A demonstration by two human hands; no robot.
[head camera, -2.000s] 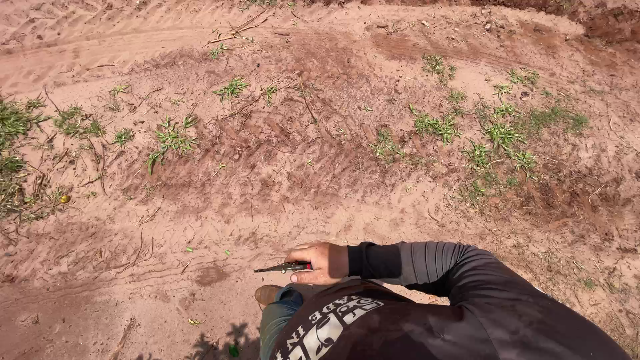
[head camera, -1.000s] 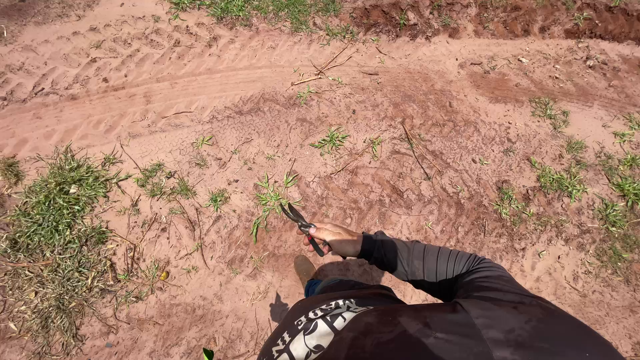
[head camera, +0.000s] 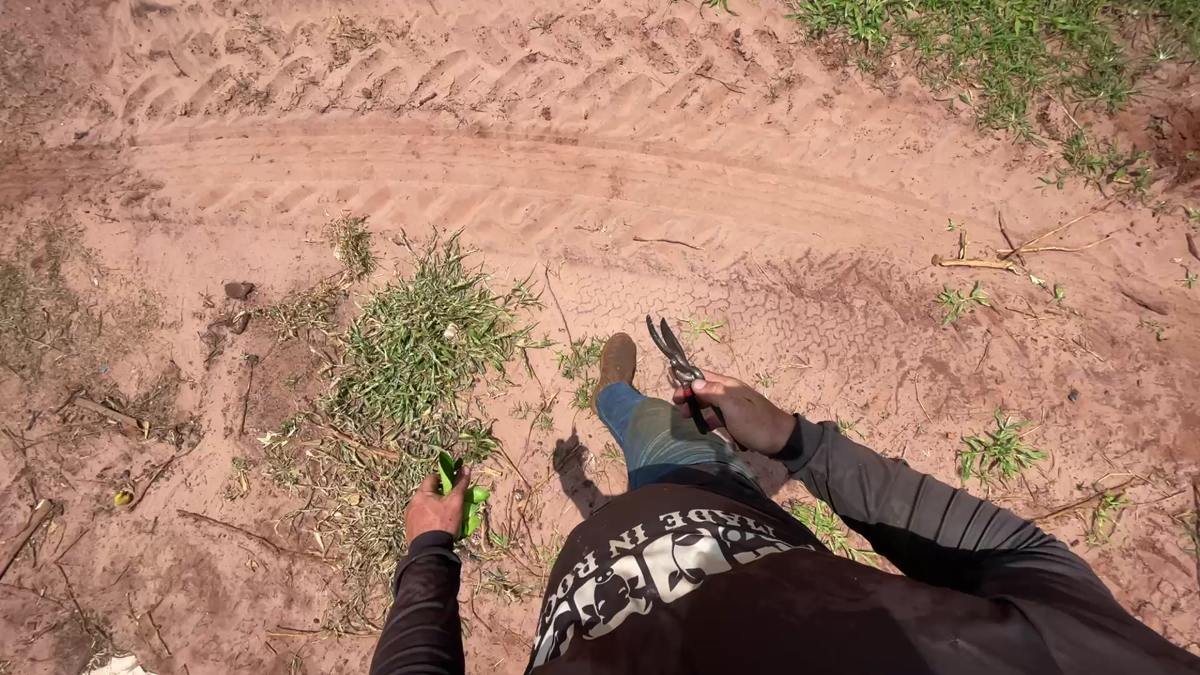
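My right hand grips a pair of pruning shears with red and dark handles; the metal blades stand apart and point up and left, just right of my brown boot. At the lower left, my left hand is closed around several bright green leaves that stick out past its fingers on the right. What else that hand may hold is hidden. Both arms wear dark long sleeves.
A grass clump lies ahead of my left hand, with dry cuttings below it. A curved tyre track crosses the reddish soil. Dry sticks lie at the right, green grass at the upper right, and a small yellow fruit at the left.
My left hand with the green leaves has come into view at the lower left. The shears' blades, closed together two seconds ago, now stand apart. The view has swung left.
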